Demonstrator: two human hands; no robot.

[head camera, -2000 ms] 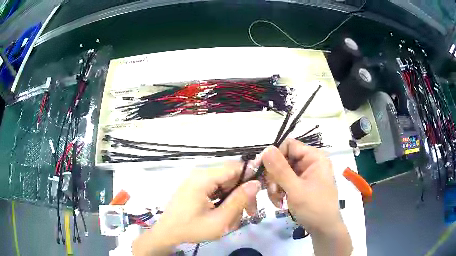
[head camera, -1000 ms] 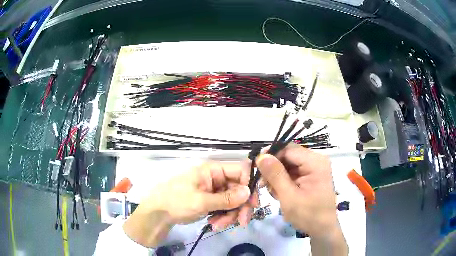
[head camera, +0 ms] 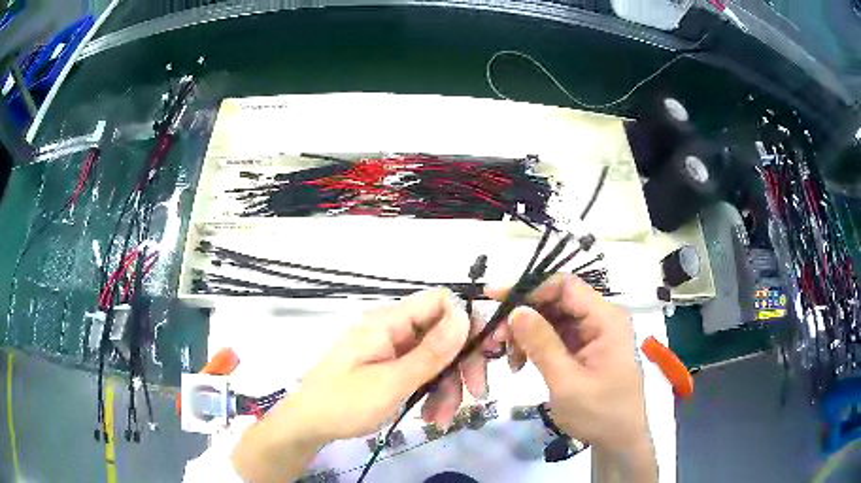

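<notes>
A wire harness of thin black leads [head camera: 486, 327] runs diagonally through both hands above the white sheet, its tips fanning out to the upper right. My left hand [head camera: 378, 363] grips the leads and a short branch with a small black connector [head camera: 479, 267] that stands up at its fingertips. My right hand [head camera: 581, 354] pinches the bundle just right of it. The fingers partly hide the leads. A white connector housing [head camera: 206, 404] with red and black wires lies at the sheet's left. A black round thing is cut off at the bottom edge.
A cream tray [head camera: 312, 118] behind the hands holds red and black leads [head camera: 396, 187] and long black cables [head camera: 321, 276]. Black tape rolls [head camera: 675, 189] and a grey device [head camera: 722, 274] stand right. Orange clamps [head camera: 667, 368] grip both sheet edges. Harnesses lie on plastic at left and right.
The hands stay close together on the bundle. The small black connector now stands clear above my left fingertips. My left hand has shifted up slightly, and the camera view has moved a little.
</notes>
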